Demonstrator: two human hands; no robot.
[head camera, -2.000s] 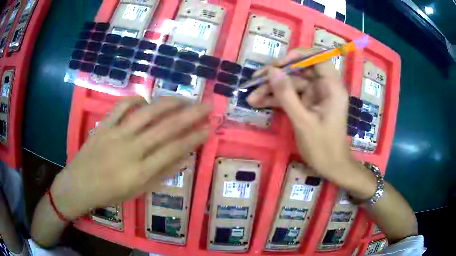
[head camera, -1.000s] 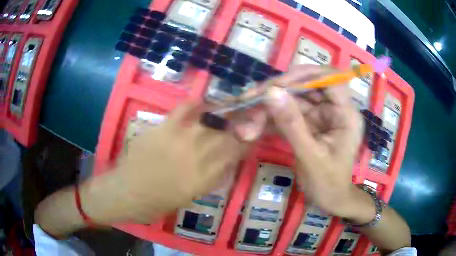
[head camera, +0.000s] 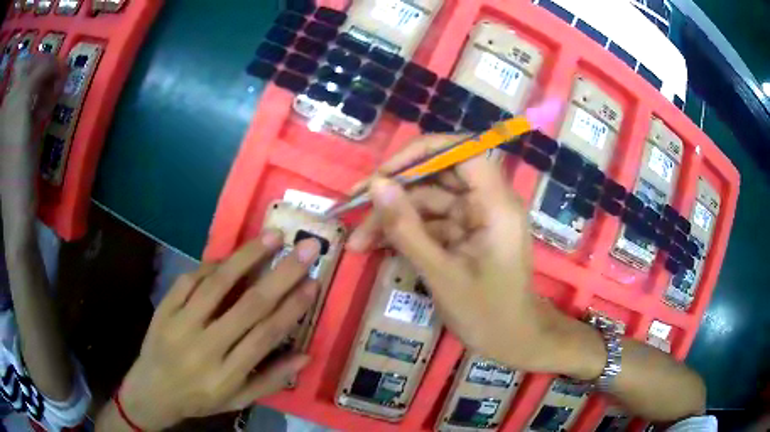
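A gold-beige phone (head camera: 287, 218) lies back side up in the lower left pocket of the red foam tray (head camera: 226, 228). A rounded black pad (head camera: 311, 243) sits near its top end. My left hand (head camera: 228, 325) lies over this phone with fingertips at the pad and holds no tool. My right hand (head camera: 460, 253) holds tweezers (head camera: 464, 152) with an orange grip and pink tip; their points are above the phone's top edge. A clear film with rows of rounded black pads (head camera: 405, 91) lies across the upper row of phones.
Another red tray with phones (head camera: 80, 211) stands at the left, with another person's arm (head camera: 21, 160) over it. White backing paper with black squares (head camera: 629, 34) lies behind my tray. A small white slip (head camera: 308, 201) is at the pocket's top. The green mat (head camera: 173, 160) shows between the trays.
The tweezers no longer carry the black pad, which now lies on the lower left phone. My left hand has moved down onto that phone. The view has shifted left, and another person's arm has appeared.
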